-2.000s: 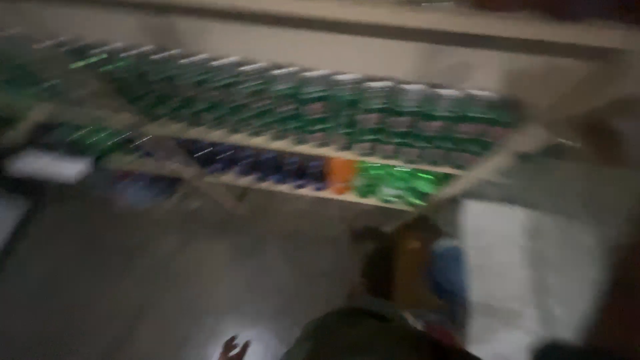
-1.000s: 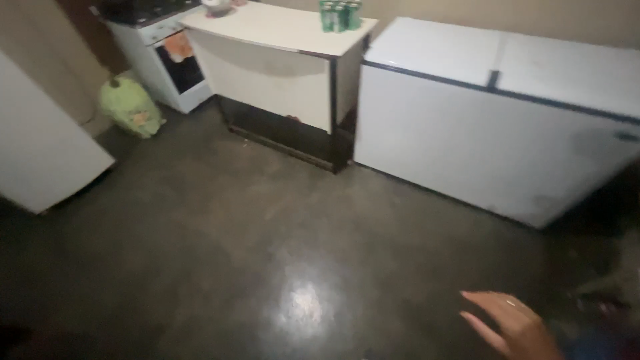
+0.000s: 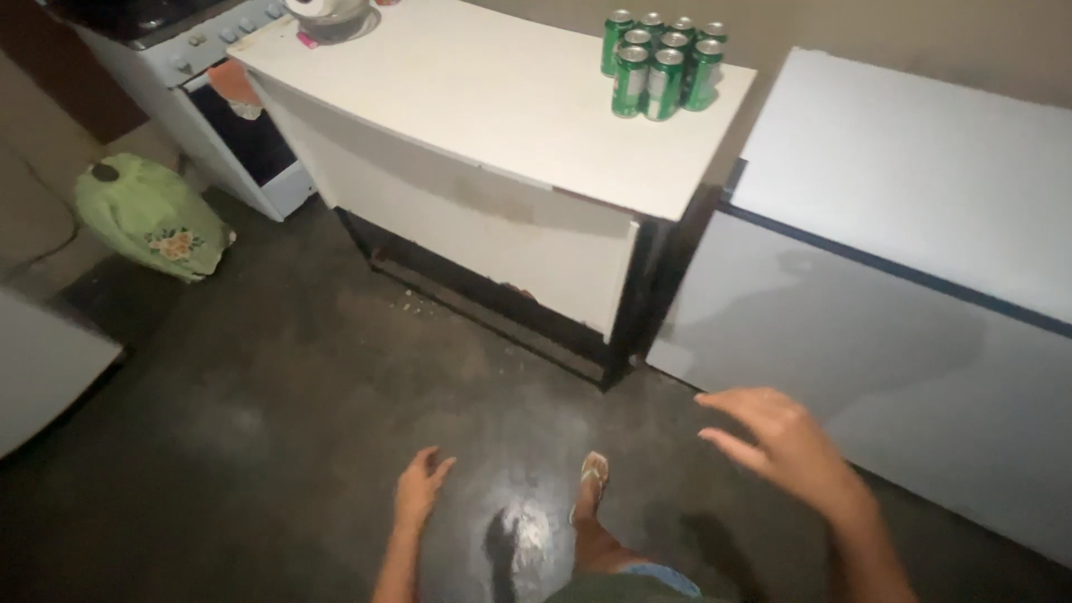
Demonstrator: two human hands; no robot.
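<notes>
My left hand (image 3: 420,490) hangs over the floor at the lower middle, empty, its thumb and fingers apart. At the lower right my right hand (image 3: 766,435) reaches forward with nothing in it, thumb and fingers apart, in front of the white chest freezer (image 3: 871,335). Neither hand appears to touch anything. Farther ahead, several green drink cans (image 3: 663,84) stand upright in a close group near the right end of a white counter (image 3: 502,92).
A white stove (image 3: 243,100) with an orange cloth (image 3: 230,84) stands left of the counter. Near it a full green bag (image 3: 155,218) rests on the dark floor (image 3: 276,402). A white appliance or cabinet (image 3: 46,368) juts in at the left edge. My sandalled foot (image 3: 593,473) is below.
The view has turned from shelves of bottles to the counter and freezer, and the counter is now nearer. My left hand, out of sight one second ago, is in view.
</notes>
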